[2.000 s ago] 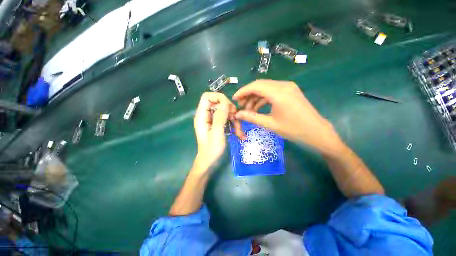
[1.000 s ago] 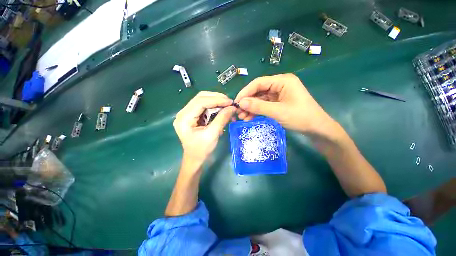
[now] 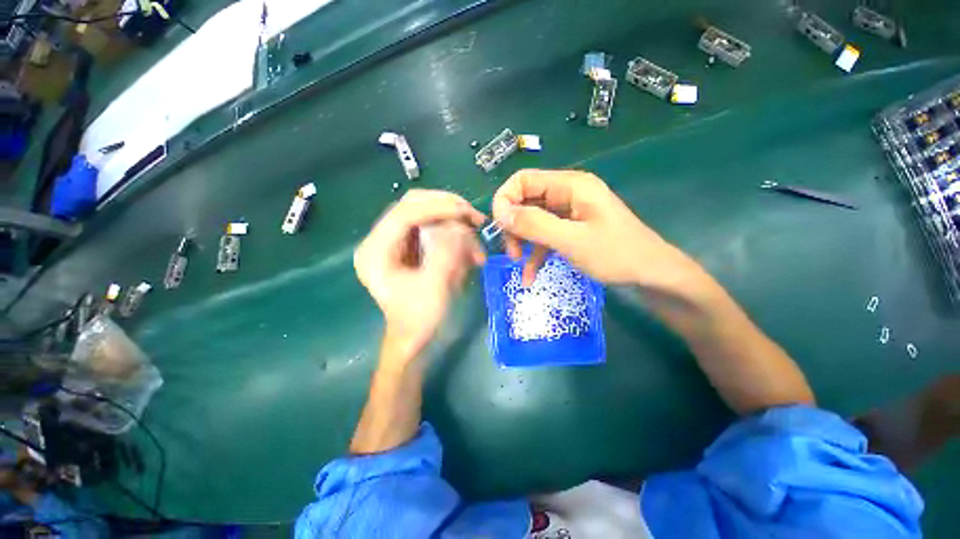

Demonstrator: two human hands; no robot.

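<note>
My right hand (image 3: 574, 226) pinches a small white gasket (image 3: 492, 228) between thumb and forefinger, above the back left of the blue parts tray. My left hand (image 3: 416, 263) is close on its left, blurred, with its fingers curled. Something pale shows between its fingers, too blurred to name. The blue parts tray (image 3: 547, 354) sits on the green bench below my hands and holds a heap of white gaskets (image 3: 547, 307). My right fingers hide part of the heap.
Several device units (image 3: 497, 150) lie spaced in a curved row across the bench (image 3: 263, 347). Dark tweezers (image 3: 808, 195) lie at right, near a clear blister tray (image 3: 932, 168). Three loose gaskets (image 3: 884, 335) lie at lower right. A clear plastic bag (image 3: 111, 379) lies at left.
The blue tray came into fuller view, then my right fingers dipped over its back edge. A white gasket now shows at my right fingertips. My hands have parted slightly. The units have shifted rightward in view.
</note>
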